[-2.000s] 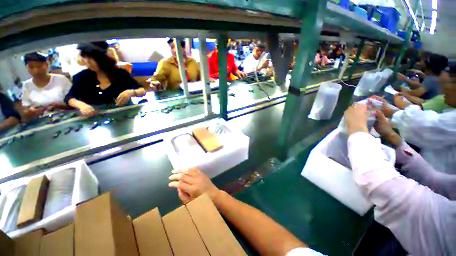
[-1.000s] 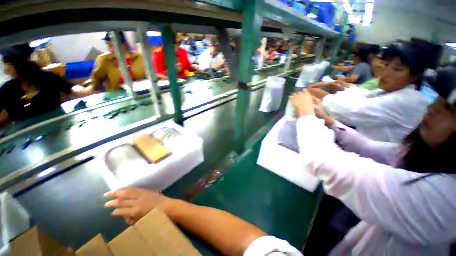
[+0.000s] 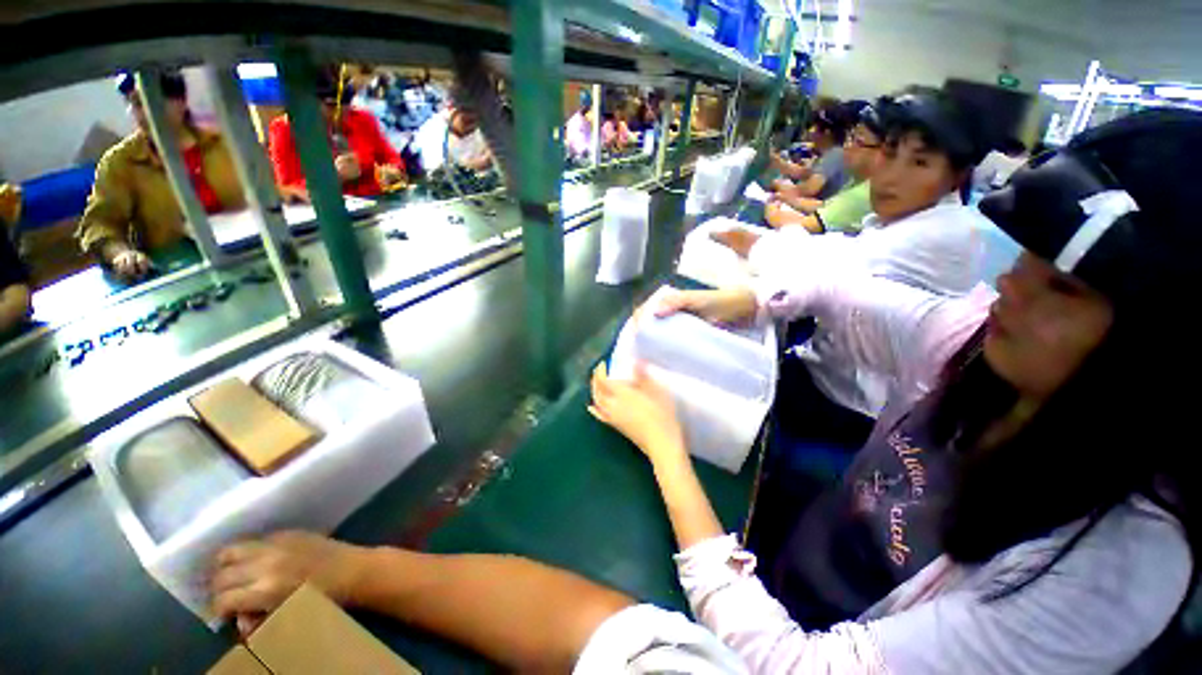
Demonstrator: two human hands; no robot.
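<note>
My right hand [image 3: 280, 575] reaches in from the lower right, fingers loosely bent against or just in front of the near wall of a white foam tray [image 3: 310, 462]; contact is unclear. It holds nothing visible. The tray is on the dark conveyor and has two greyish bagged products [image 3: 185, 475] with a brown box [image 3: 253, 425] between them. More brown boxes [image 3: 316, 640] stand at the bottom edge, just below my hand and partly cut off. My left hand is not in view.
A person at right holds another white foam tray [image 3: 699, 409] over the green bench [image 3: 567, 508]. A green post [image 3: 538, 198] rises behind the bench. A whitish bag [image 3: 624, 237] stands on the conveyor. Workers sit opposite behind small black parts.
The view has swung right, so the tray and boxes appear further left. My right hand has come against or near the tray's front wall. The neighbour's hands are now on their tray's sides.
</note>
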